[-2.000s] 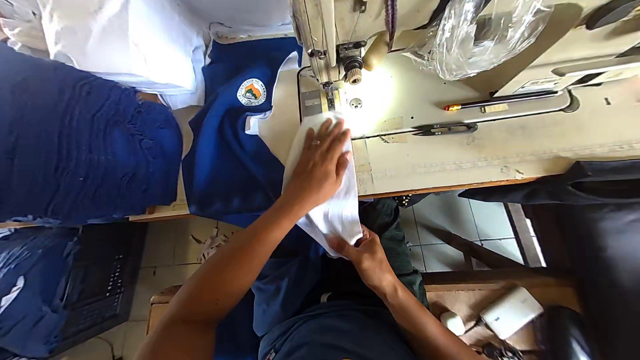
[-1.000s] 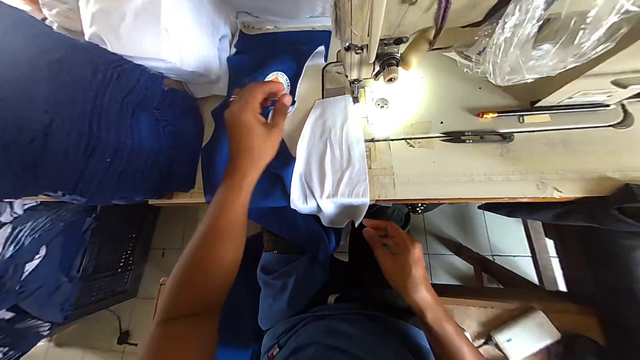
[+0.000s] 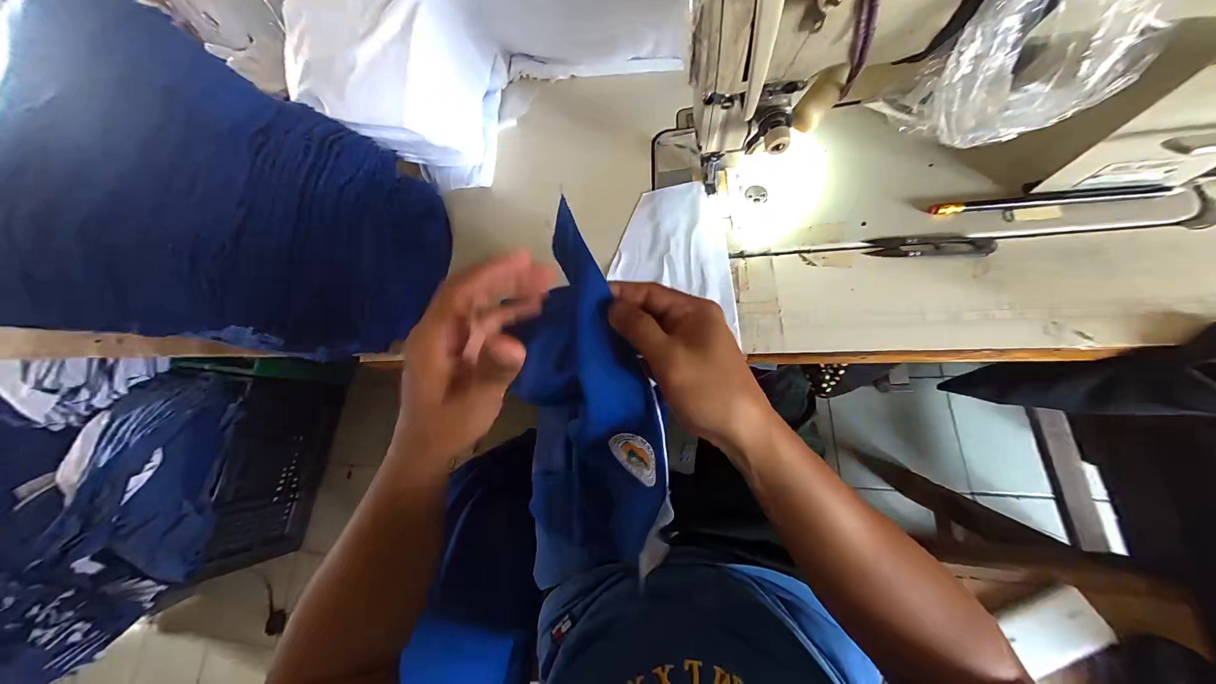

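A blue fabric piece with a round emblem patch (image 3: 608, 380) hangs over the table's front edge toward my lap. My right hand (image 3: 679, 347) pinches its right edge between thumb and fingers. Just left of the cloth, my left hand (image 3: 475, 332) is raised with fingers apart, somewhat blurred, holding nothing that I can see. Behind my right hand a white fabric piece (image 3: 679, 237) lies on the table, its far end at the needle area of the sewing machine (image 3: 712, 171). The machine's lamp lights the plate beside it.
A tall stack of navy fabric (image 3: 218, 209) covers the table's left side, with folded white cloth (image 3: 399, 76) behind. Thread snips (image 3: 931, 247), a pencil (image 3: 1045, 201) and a clear plastic bag (image 3: 1026, 76) lie on the right. A dark crate (image 3: 285, 465) with garments stands below left.
The blue piece with the emblem, flat on the table left of the machine before, is now lifted in front of me. My right hand has moved up to it. The white piece remains by the needle.
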